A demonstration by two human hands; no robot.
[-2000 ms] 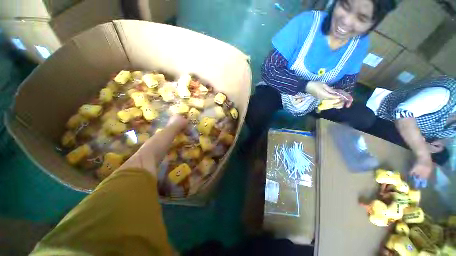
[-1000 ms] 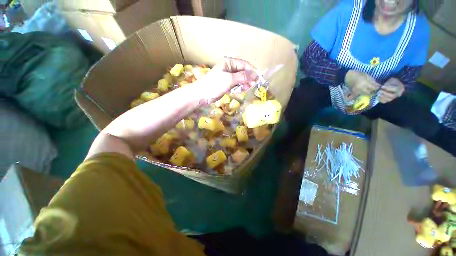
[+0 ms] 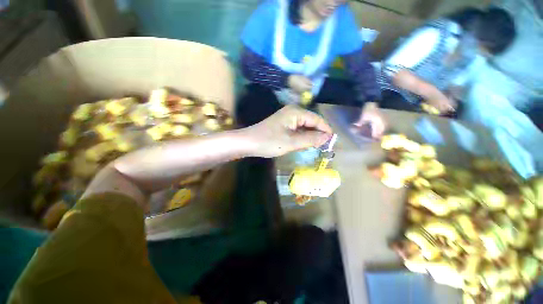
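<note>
My left hand (image 3: 292,132) reaches in from the lower left and pinches the top of a yellow plush toy pendant (image 3: 315,181). The toy hangs below my fingertips by its silvery clasp, over the gap beside the table edge, with orange-brown parts under it. I cannot tell whether film is around it. A short white strip shows at my fingertips. My right hand is not in view. The open carton (image 3: 172,65) on the left holds many yellow toys.
A large heap of yellow toys (image 3: 476,225) lies on the cardboard-covered table (image 3: 363,208). A blue-grey flat stack (image 3: 399,288) is at its near edge. A person in blue (image 3: 303,41) and a person in a checked apron (image 3: 437,53) sit across the table.
My left hand first reached into the carton, then came up with the toy and moved right, out over the carton's right side. The view has swung right, showing more of the toy heap.
</note>
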